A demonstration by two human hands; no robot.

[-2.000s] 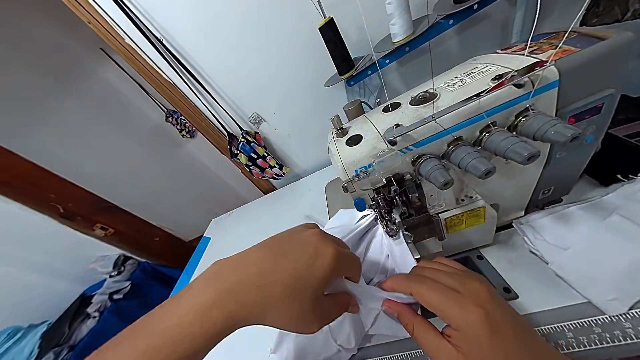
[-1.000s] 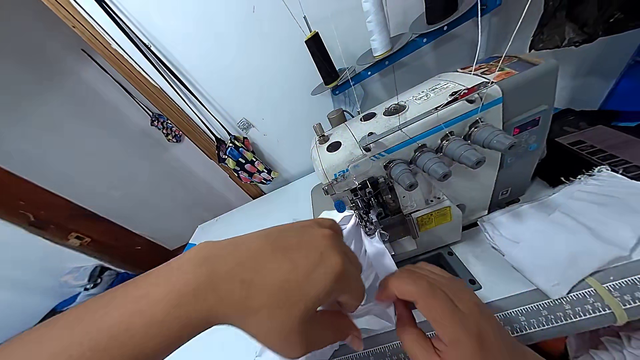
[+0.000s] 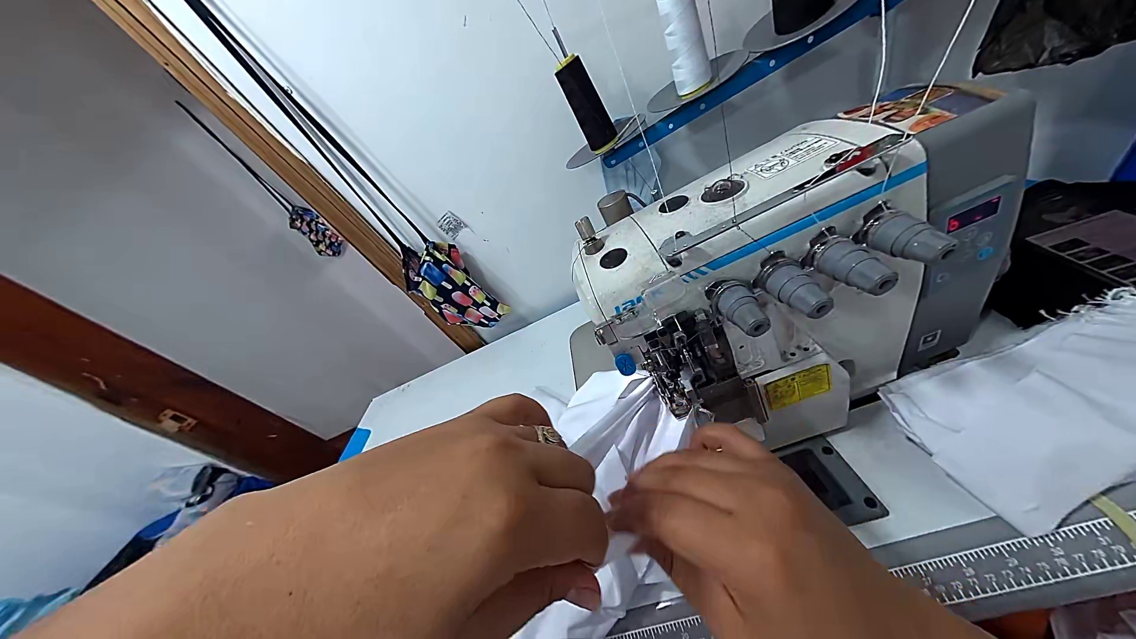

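Note:
White fabric (image 3: 626,426) lies bunched in front of an overlock sewing machine (image 3: 799,231), its upper end at the presser foot and needle area (image 3: 679,377). My left hand (image 3: 497,497), with a ring on one finger, has its fingers curled on the left side of the cloth. Close beside it, my right hand (image 3: 728,515) pinches the cloth just below the presser foot; its fingertips are slightly blurred. Both hands hide part of the fabric. Threads run down to the machine from a black thread cone (image 3: 586,102) and a white thread cone (image 3: 685,44).
Cut white fabric pieces (image 3: 1021,426) lie at the right of the machine table. A measuring tape (image 3: 1021,559) runs along the table's front edge. Patterned cloth pouches (image 3: 453,284) hang by cords on the left wall. Dark and blue cloths (image 3: 169,532) are piled at lower left.
My right hand has moved up the cloth, closer to the presser foot. My left hand stays on the fabric.

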